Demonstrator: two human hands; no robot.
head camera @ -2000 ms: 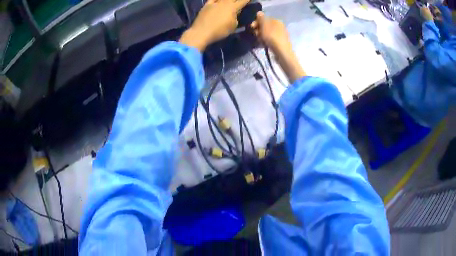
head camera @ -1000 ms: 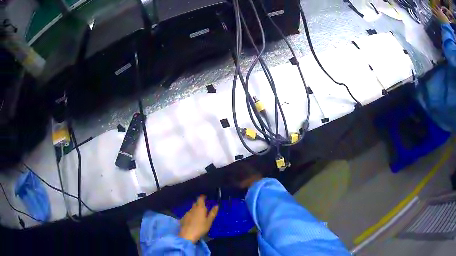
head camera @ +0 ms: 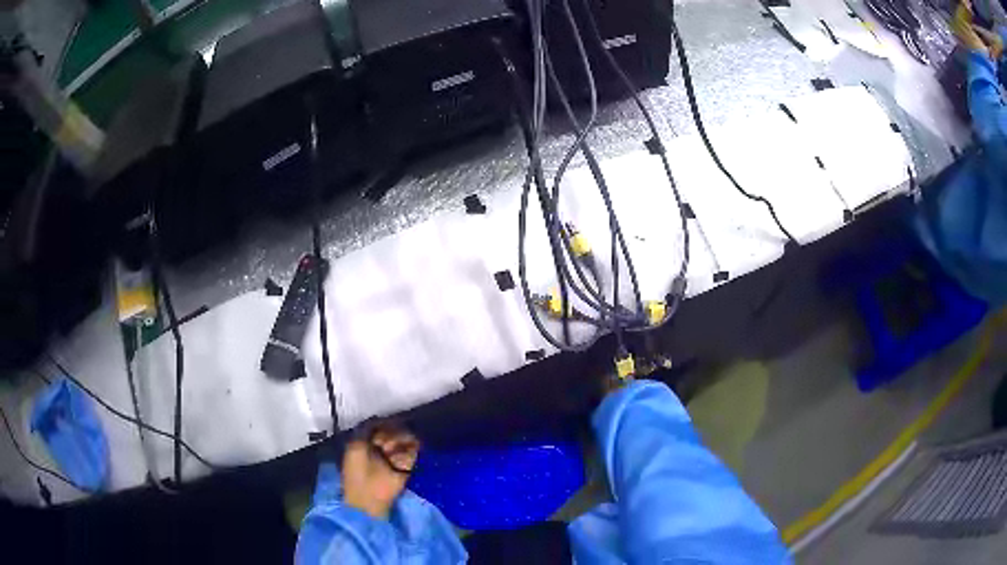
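My left hand (head camera: 379, 469) is low at the bench's front edge, palm side partly up, fingers curled around a short dark piece that looks like a black cord (head camera: 393, 450). My right hand is almost wholly hidden in the dark below the bench edge, beyond the blue sleeve (head camera: 685, 464); its grip does not show. Grey-black hanging cables (head camera: 596, 166) drop onto the bench, with yellow-tipped plugs (head camera: 626, 366) at their ends. Black speakers (head camera: 453, 110) stand in a row behind.
A black remote control (head camera: 293, 320) lies on the white padding (head camera: 409, 309). Single black cords run over the front edge. Blue crumpled cloth (head camera: 72, 430) is at the left end. Blue stools (head camera: 497, 486) are below the bench. Another person's blue sleeve (head camera: 986, 94) is at the upper right.
Both hands have come down from a black item at the speakers to the bench's front edge. Since one second ago, my left hand has moved left and curled, and my right sleeve has shifted right.
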